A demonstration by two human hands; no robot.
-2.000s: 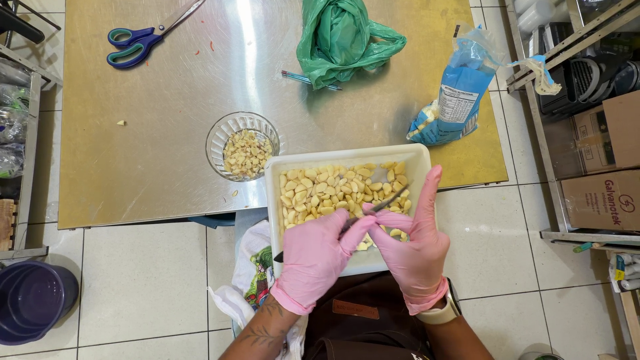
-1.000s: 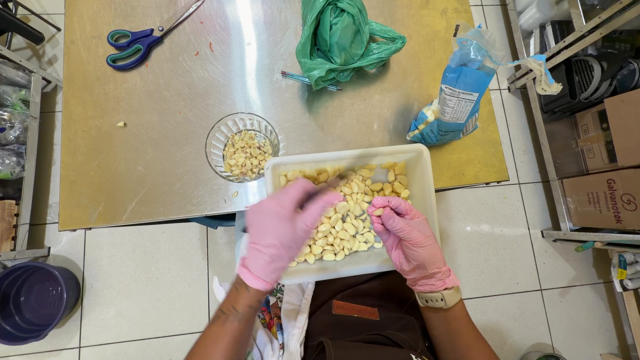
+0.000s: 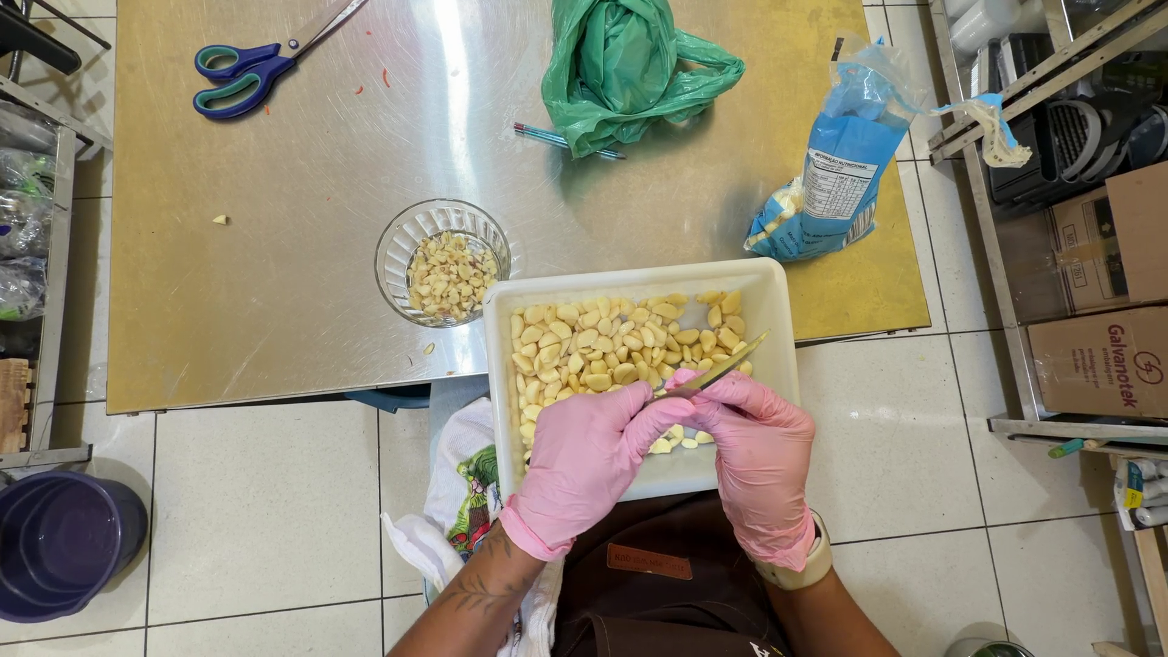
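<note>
A white plastic tray [image 3: 776,365] of peeled garlic cloves [image 3: 598,342] sits below the table's front edge, over my lap. Above it, my left hand [image 3: 584,456], in a pink glove, grips a small knife [image 3: 730,362] whose blade points up and to the right. My right hand [image 3: 756,447], also gloved in pink, meets the knife from the other side with fingertips pinched; they probably hold a clove, mostly hidden behind the fingers and blade. A ribbed glass bowl [image 3: 392,265] with small garlic pieces [image 3: 452,276] stands at the tray's upper left corner.
On the metal table [image 3: 274,301] lie scissors [image 3: 260,73], a green plastic bag [image 3: 630,68], pens [image 3: 547,137] and an opened blue bag [image 3: 835,173]. A patterned cloth [image 3: 465,474] hangs left of the tray. A purple bucket [image 3: 68,543] stands lower left; shelves flank both sides.
My left hand, apart from the right and blurred a second ago, has come back to it with the knife. The right hand has stayed over the tray's right part.
</note>
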